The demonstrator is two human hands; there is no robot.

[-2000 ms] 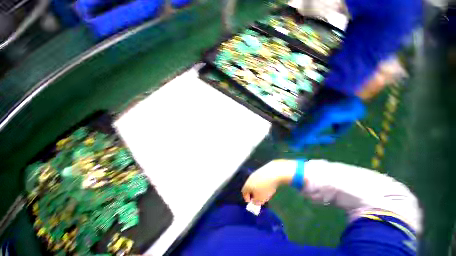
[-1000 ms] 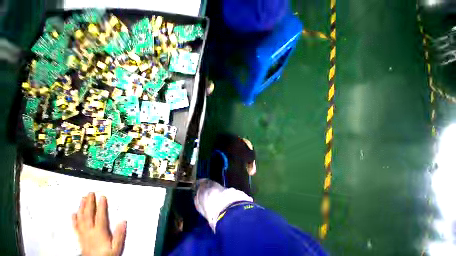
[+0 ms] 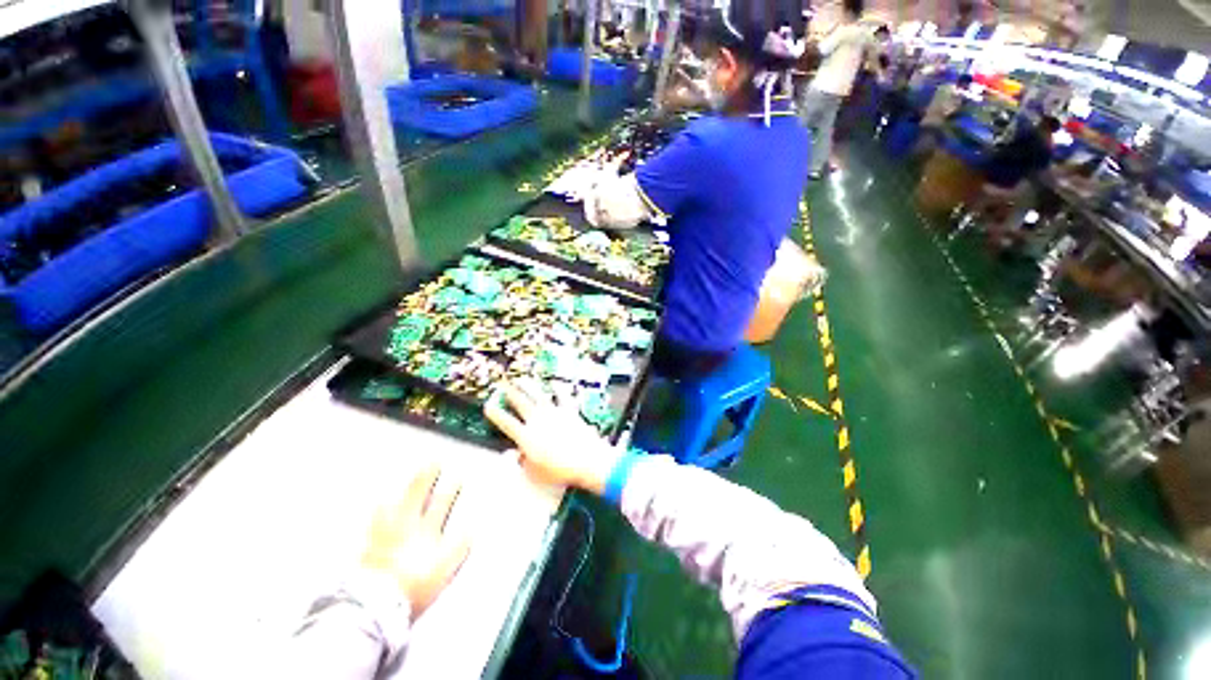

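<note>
A black tray piled with small circuit boards, green and yellow, lies in front of me on the bench. Part of another tray with boards shows under its near edge. My bare right hand, with a blue wristband, is at the tray's near right edge, fingers over the rim; whether it grips anything cannot be told. My bare left hand lies flat on the white work sheet, fingers apart and empty.
A person in blue sits beyond the tray on a blue stool, by another board tray. The green conveyor runs at left with metal posts. Blue bins stand beyond it. More boards show at the bottom left corner. A blue cord hangs beside the bench.
The view has swung up and left, showing the line and the seated person. My right hand now shows at the tray's near edge. My left hand remains spread on the white sheet.
</note>
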